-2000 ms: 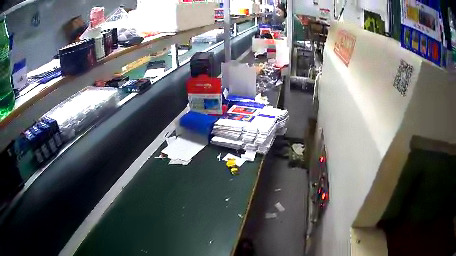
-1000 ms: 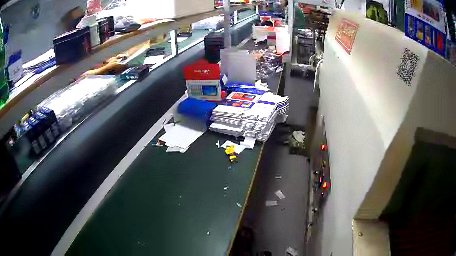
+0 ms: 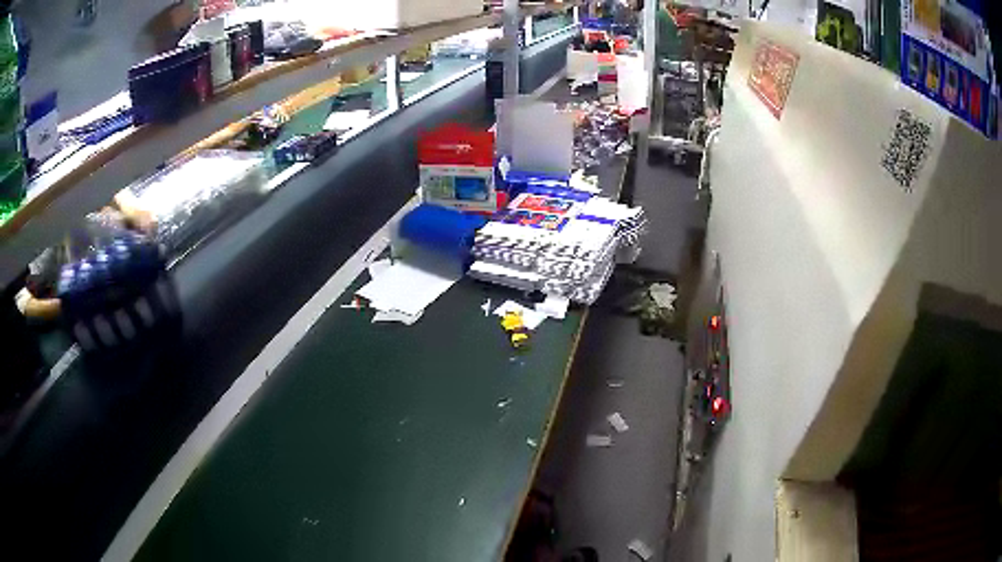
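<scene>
Neither of my hands is in the picture. The green workbench (image 3: 363,439) with its brown edge runs away in front of me. At its far end lie a stack of white, blue and red flattened cartons (image 3: 538,255), an upright red and white display box (image 3: 457,170), a solid blue item (image 3: 437,231), loose white sheets (image 3: 404,290) and a small yellow item (image 3: 514,326). Across the belt at the left, another person's hands (image 3: 42,306) hold a blurred group of dark blue boxes (image 3: 115,294) over the belt's far side.
The black conveyor belt (image 3: 264,263) runs beyond a pale rail. A heap of clear plastic bags (image 3: 192,192) lies across it. The off-white machine cabinet (image 3: 802,253), with red lights, stands at the right. Scraps lie on the aisle floor (image 3: 632,384). Dark shapes show at the bottom edge.
The dark blue boxes across the belt have shifted right and are now in the other person's hands. The black box behind the display box has moved away along the belt. The view has shifted slightly.
</scene>
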